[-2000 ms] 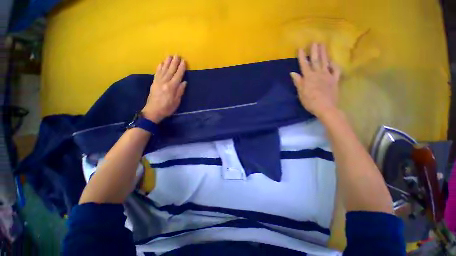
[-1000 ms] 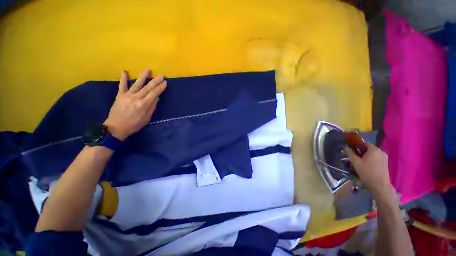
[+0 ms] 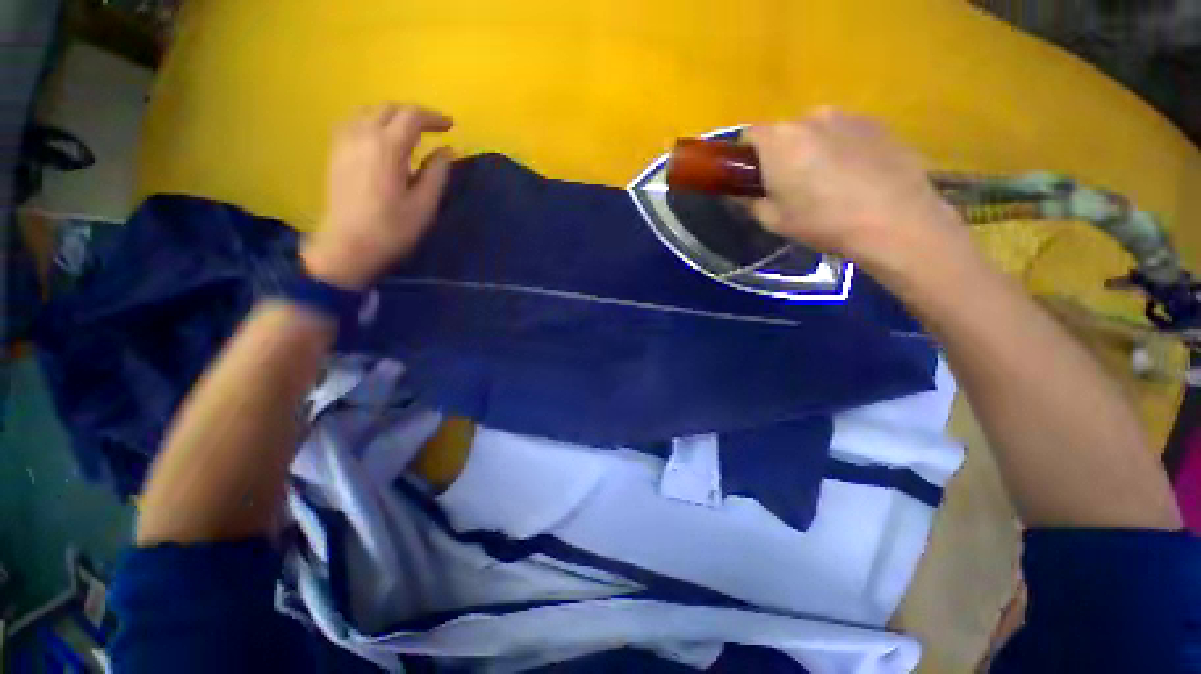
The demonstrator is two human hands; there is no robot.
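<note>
The navy jacket (image 3: 580, 369) lies across the table, its pale inside (image 3: 843, 553) with navy bands towards me. A thin pale line of stitching runs along the navy panel. My right hand (image 3: 836, 184) grips the red-brown handle (image 3: 711, 167) of the steam iron (image 3: 738, 244). The iron is on the navy panel near its far edge, its tip pointing left. My left hand (image 3: 382, 184) is at the panel's far left edge, fingers apart and slightly curled, holding nothing. A small pocket piece (image 3: 692, 470) with a pale face lies on the inside.
The yellow pressing table cover (image 3: 527, 79) extends beyond the jacket. The wrapped steam hose (image 3: 1054, 198) trails right from the iron. A bunched navy sleeve (image 3: 171, 310) hangs at the left edge over the green floor (image 3: 53, 461). Pink cloth shows at the right rim.
My right hand lay on the cloth, took hold of the parked iron at the right, and has brought it left onto the navy panel. My left hand's fingers, flat before, are now curled.
</note>
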